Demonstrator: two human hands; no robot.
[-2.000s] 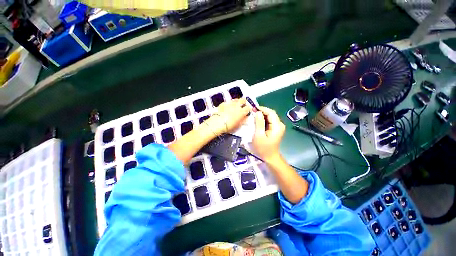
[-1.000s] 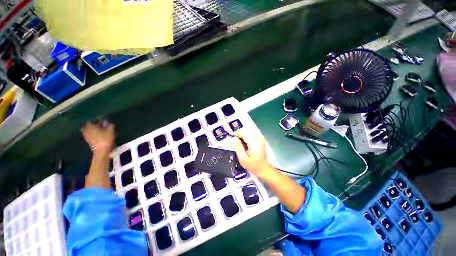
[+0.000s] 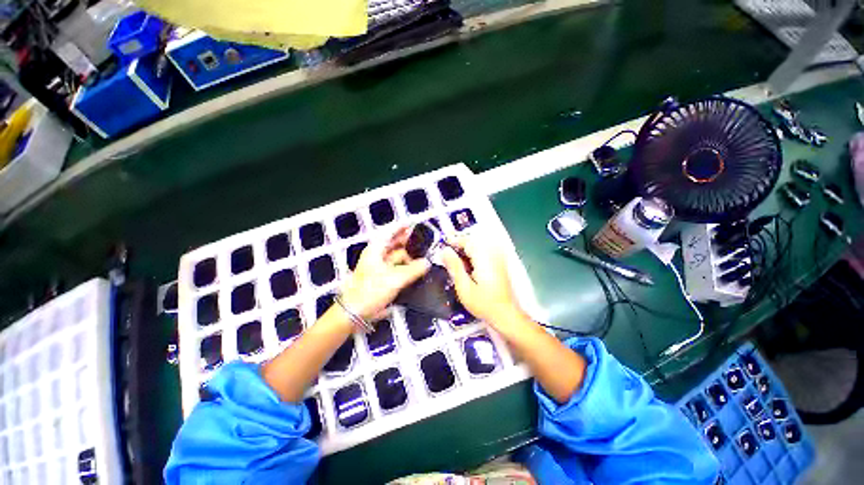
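Note:
My left hand (image 3: 377,277) is over the white compartment tray (image 3: 531,298) and grips a dark smartwatch unit (image 3: 420,240) at its fingertips. My right hand (image 3: 481,279) is beside it, its fingertips against a small pale piece (image 3: 438,250) by the unit's lower right edge. Whether the right hand grips this piece is unclear. A flat black box (image 3: 431,292) rests on the tray under the hands, partly covered by them. Black glossy square units sit in the tray's pockets. One pocket at the upper right holds a unit with a small lit or pale face (image 3: 462,219).
A black fan (image 3: 703,166), a bottle (image 3: 633,227), a pen-like tool (image 3: 606,264), loose watches (image 3: 567,224) and a power strip (image 3: 711,265) with tangled cables lie right. A blue tray (image 3: 748,407) is low right, another white tray (image 3: 57,379) left. A yellow sheet (image 3: 275,19) hangs above.
My left hand has come from the far left side of the tray to its middle and now holds a unit. My right hand stays near the black box. The view has shifted slightly.

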